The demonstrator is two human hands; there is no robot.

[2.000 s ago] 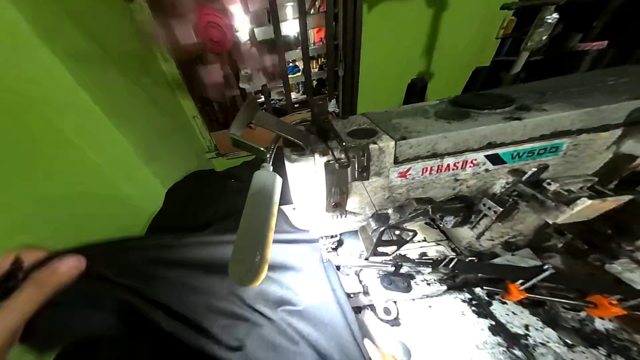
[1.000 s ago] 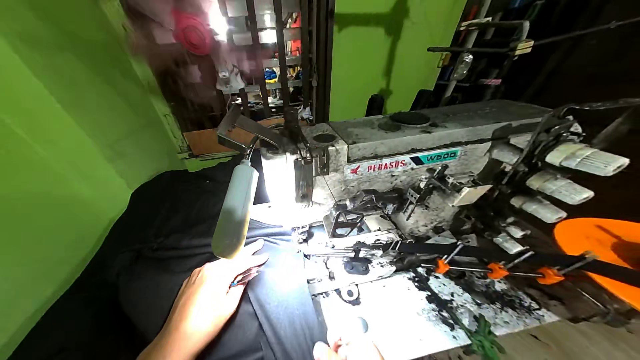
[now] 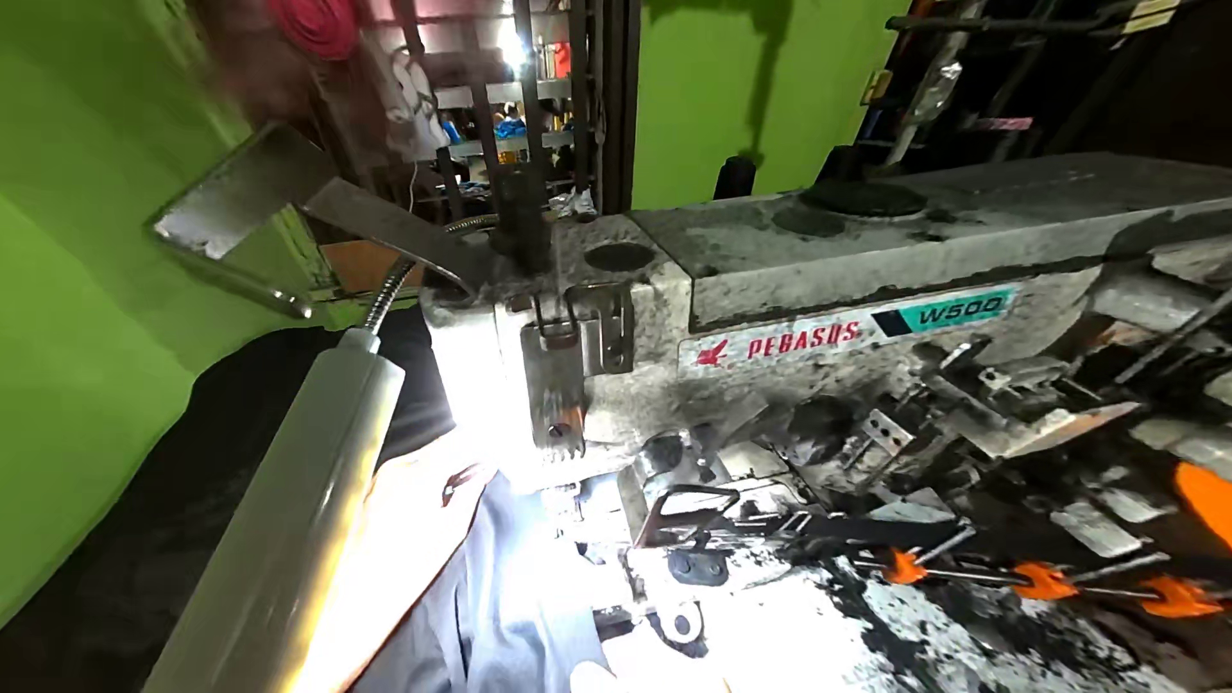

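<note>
A dark fabric [image 3: 481,597] lies at the needle area of a Pegasus W500 sewing machine [image 3: 808,279], brightly lit. My left hand [image 3: 414,520] rests on the fabric just left of the presser area, partly covered by the lamp and washed out by glare; whether its fingers grip the cloth is unclear. At the bottom edge my right hand [image 3: 654,664] shows only in part, overexposed, beside the fabric's right edge and below the machine's looped metal part. Its grip cannot be made out.
A long work lamp [image 3: 279,529] on a flexible neck stands in front at the left. A bent metal bracket [image 3: 241,192] juts from the machine's head. Orange guide clips [image 3: 1044,580] sit on rods at the right. A green wall [image 3: 87,289] borders the left.
My left hand, at the far left edge two seconds ago, is now on the fabric near the needle area. The view has moved closer to the machine.
</note>
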